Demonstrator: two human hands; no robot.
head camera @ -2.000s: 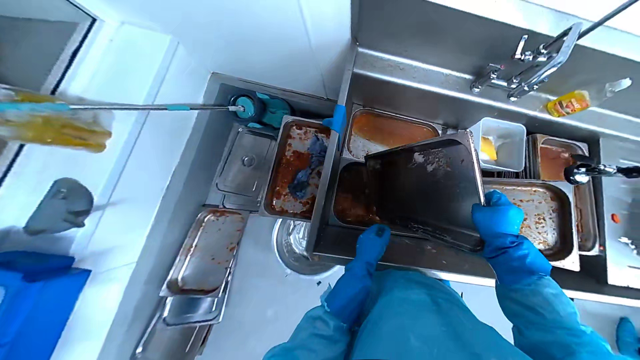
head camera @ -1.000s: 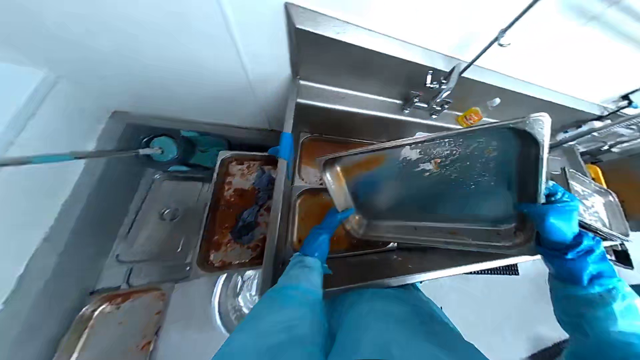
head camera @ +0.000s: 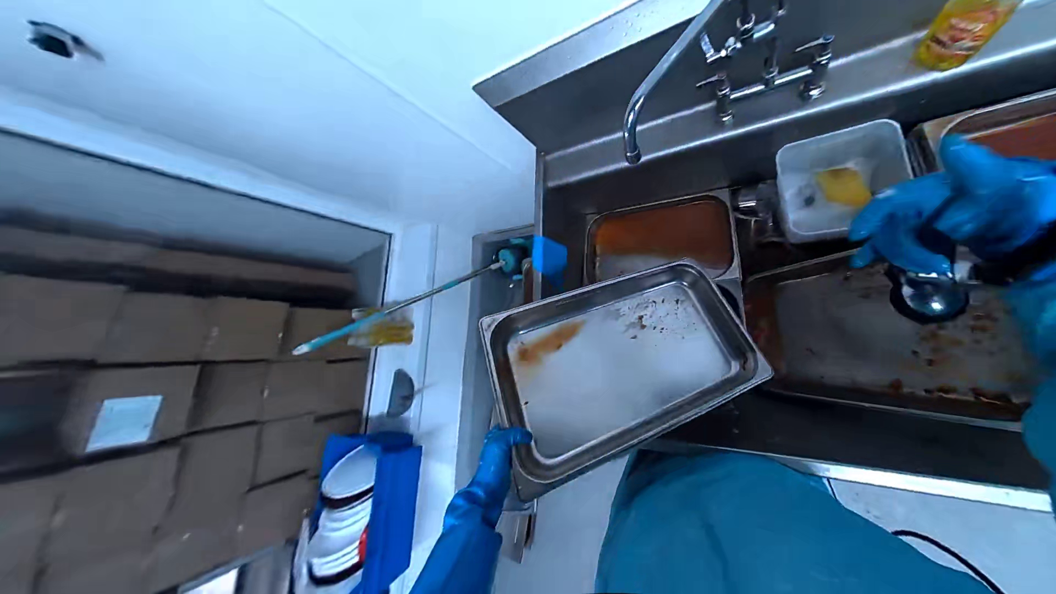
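Note:
My left hand (head camera: 497, 462), in a blue glove, grips the lower left corner of a rectangular steel pan (head camera: 619, 375). The pan lies slanted over the sink's left end, with a brown smear and dark specks on its base. At the right, my right hand (head camera: 957, 206), also gloved in blue, is closed around the black handle of a spray nozzle (head camera: 928, 293). Below the nozzle sits a larger soiled steel pan (head camera: 891, 330) in the sink. A pan with reddish-brown residue (head camera: 664, 235) stands behind the held pan.
A plastic tub (head camera: 883, 144) with a yellow sponge (head camera: 843, 186) stands behind the large pan. Along the back are a swing faucet (head camera: 652, 91) and a bottle of yellow liquid (head camera: 961, 35). A teal-handled pole (head camera: 396, 307) leans at the left, near stacked cardboard boxes (head camera: 165, 371).
The pan, held up with both hands a second ago, is now lower and held by the left hand alone. The right hand has let it go and taken the spray nozzle. The view has swung.

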